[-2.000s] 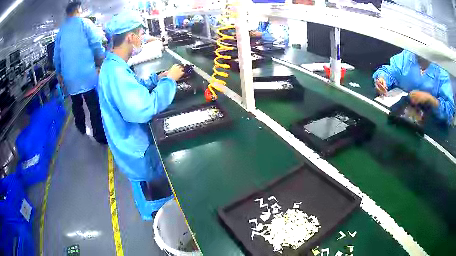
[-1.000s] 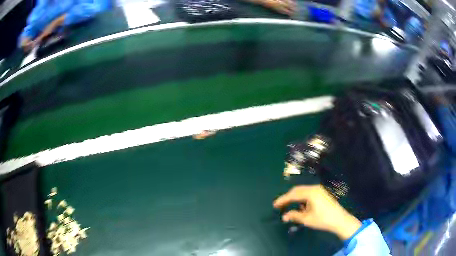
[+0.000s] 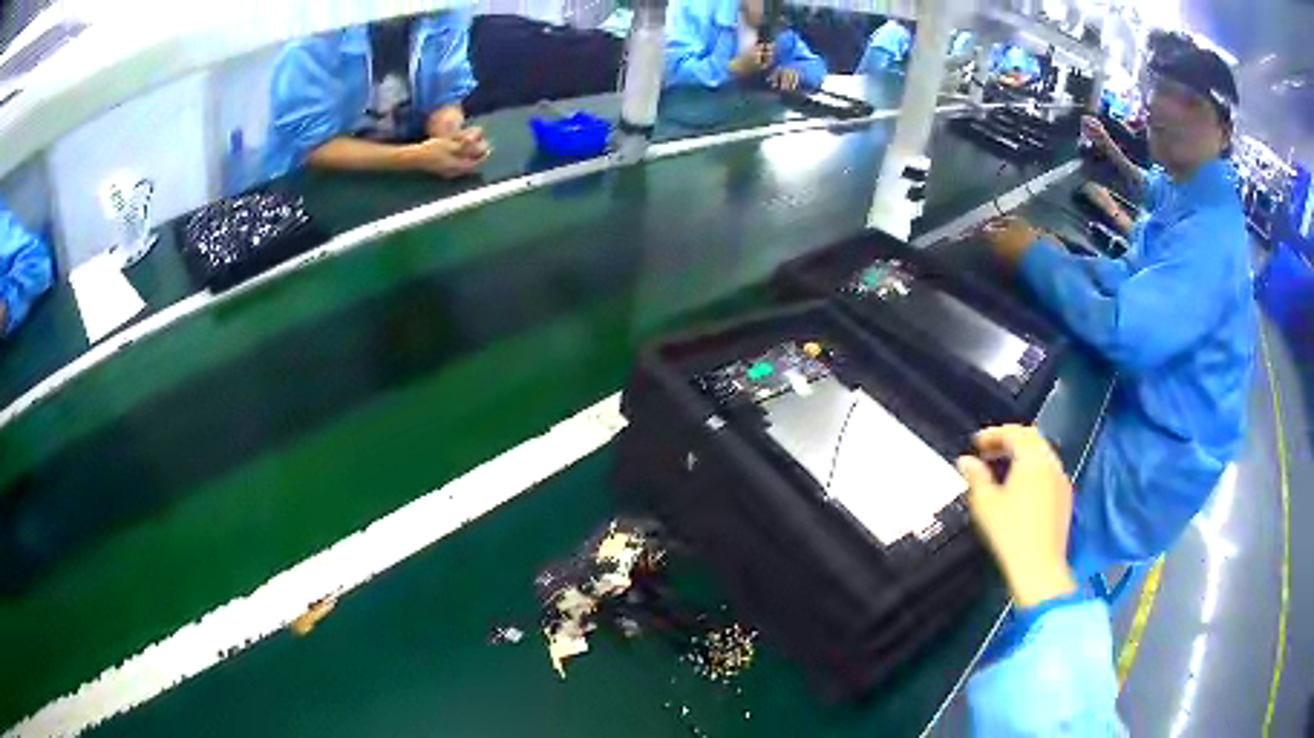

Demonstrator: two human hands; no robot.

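Observation:
A stack of black foam trays (image 3: 807,577) stands on the bench at centre right. The top tray holds an opened tablet with a mainboard (image 3: 764,372) at its far-left end and a silver-white battery (image 3: 862,459); a thin dark cable (image 3: 840,444) lies across the battery. My right hand (image 3: 1020,498) is at the right rim of the top tray, with fingers bent. Whether its fingertips hold the rim or a small thing cannot be told. My left hand is out of the picture.
A pile of small mixed components (image 3: 598,577) lies left of the stack. A second tray with a tablet (image 3: 958,329) is behind it. A worker in blue (image 3: 1174,332) stands at right. A white strip (image 3: 432,512) borders the green belt; more workers sit across.
The view has swung right, bringing the tray stack to the centre. My right hand was over the bench near the component pile and is now at the stack's right rim.

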